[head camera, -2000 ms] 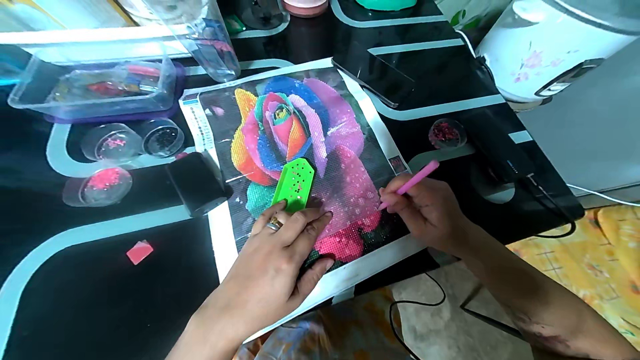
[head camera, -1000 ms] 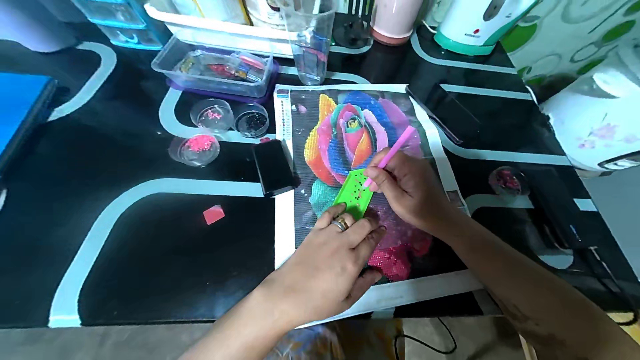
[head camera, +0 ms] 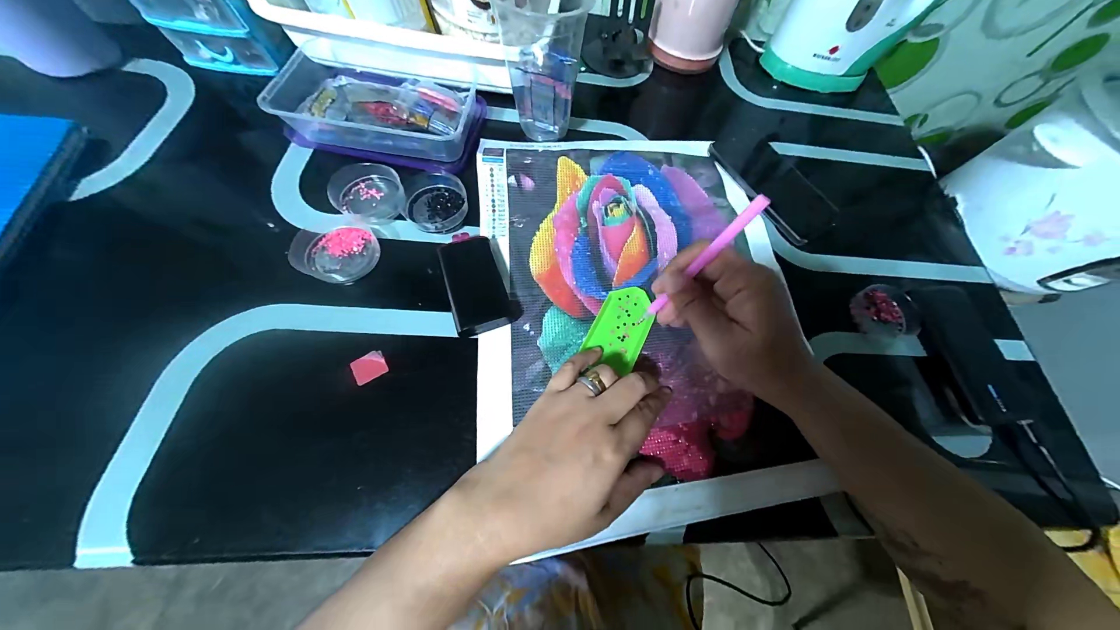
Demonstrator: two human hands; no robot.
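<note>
A diamond painting canvas (head camera: pixel 604 219) with a multicoloured rose lies on the black table. My left hand (head camera: pixel 582 437) rests on its lower part, fingers on the near end of a green bead tray (head camera: pixel 619 325) that holds a few small beads. A pink applicator pen (head camera: pixel 722 241) is held in my right hand (head camera: pixel 731 315), its tip at the tray's right edge. Left of the canvas stand round containers with pink beads (head camera: pixel 346 242), more pink beads (head camera: pixel 367 194) and dark beads (head camera: pixel 437 203). A pink square (head camera: pixel 369 367), possibly wax, lies farther left.
A black object (head camera: pixel 477 284) overlaps the canvas's left border. Behind are a plastic box of packets (head camera: pixel 372 114) and a clear cup (head camera: pixel 544 79). A smartphone (head camera: pixel 774 192) touches the upper right side. At right are a bead container (head camera: pixel 882 311), a black device (head camera: pixel 971 359) and cables.
My right hand has moved with the pen from the lower right of the canvas up to the green tray. The view has shifted left. My left hand stays at the tray.
</note>
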